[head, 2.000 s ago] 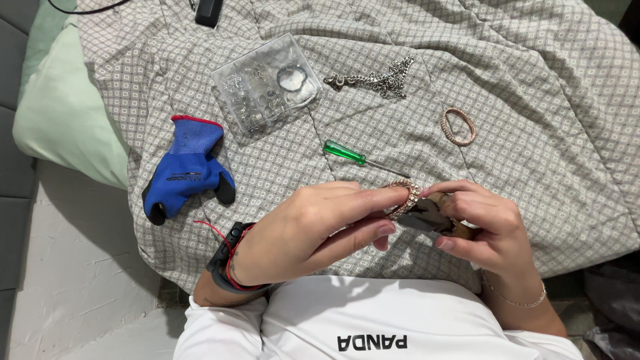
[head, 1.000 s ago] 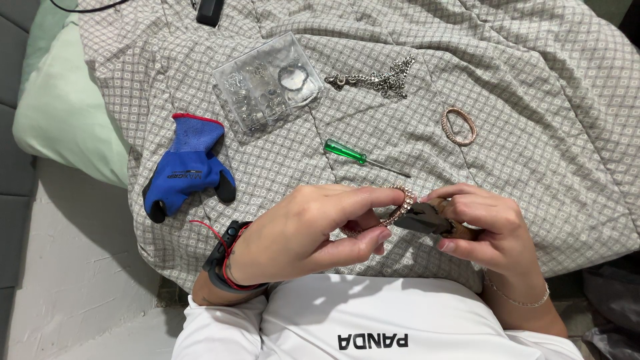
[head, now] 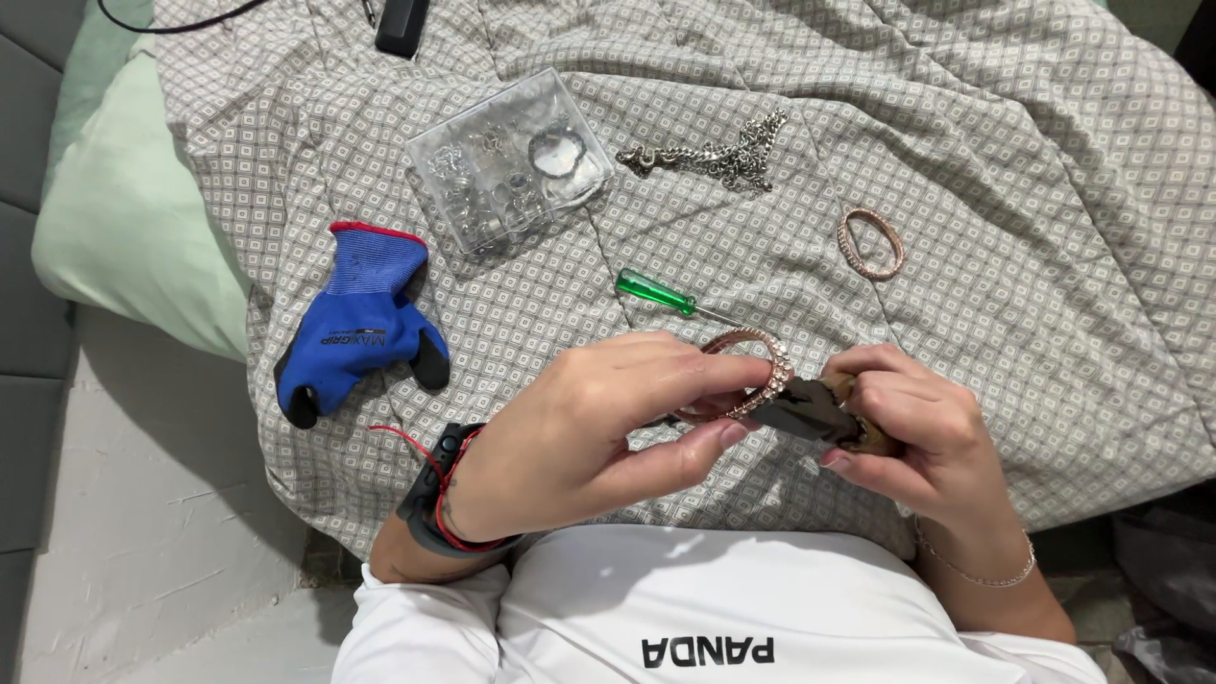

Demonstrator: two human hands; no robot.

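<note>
My left hand grips a rose-gold bangle set with clear stones, its fingers partly through the ring. In my right hand is a dark brown cloth or piece of soft material, whose end touches or lies close against the bangle's lower right side. Just beyond my hands lies a screwdriver with a green handle, its shaft tip hidden behind the bangle. A second rose-gold bangle rests on the patterned bedspread, and a silver chain is bunched farther back.
A clear plastic box of small metal jewellery pieces stands at the back. A blue work glove with black fingertips lies at the left, near a pale green pillow. A black device and a cable are at the top edge.
Both hands keep hold of the bangle and the dark material, with small shifts of the fingers and of the bangle's tilt. The things lying on the bedspread have not moved.
</note>
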